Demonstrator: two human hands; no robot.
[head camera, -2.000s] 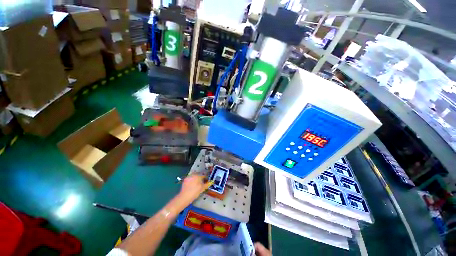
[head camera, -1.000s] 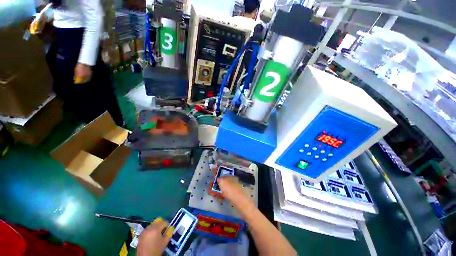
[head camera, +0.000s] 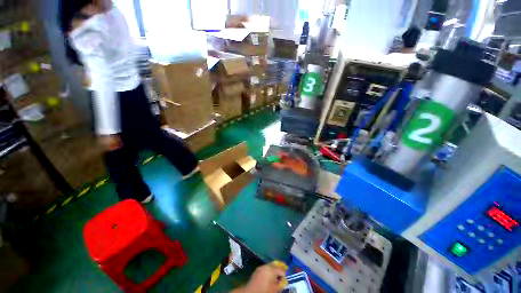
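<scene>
My left hand (head camera: 267, 278) is at the bottom edge, with a yellow finger cot, and holds a dark-and-white panel (head camera: 298, 284) that the edge cuts off. My right hand is not in view. Another panel (head camera: 333, 247) sits in the orange-red fixture (head camera: 328, 262) on the perforated base plate (head camera: 305, 233). The blue press head (head camera: 380, 191) is above and behind it, under the cylinder marked 2 (head camera: 427, 127). The picture is blurred.
The temperature controller (head camera: 477, 229) is at right. A dark tool block (head camera: 287, 177) with an orange top is left of the press. An open carton (head camera: 231, 171), a red stool (head camera: 128, 243) and a walking person (head camera: 120, 86) are to the left.
The view has swung left, bringing the red stool and the person into fuller view. My right hand has left the fixture and the picture. My left hand still holds its panel.
</scene>
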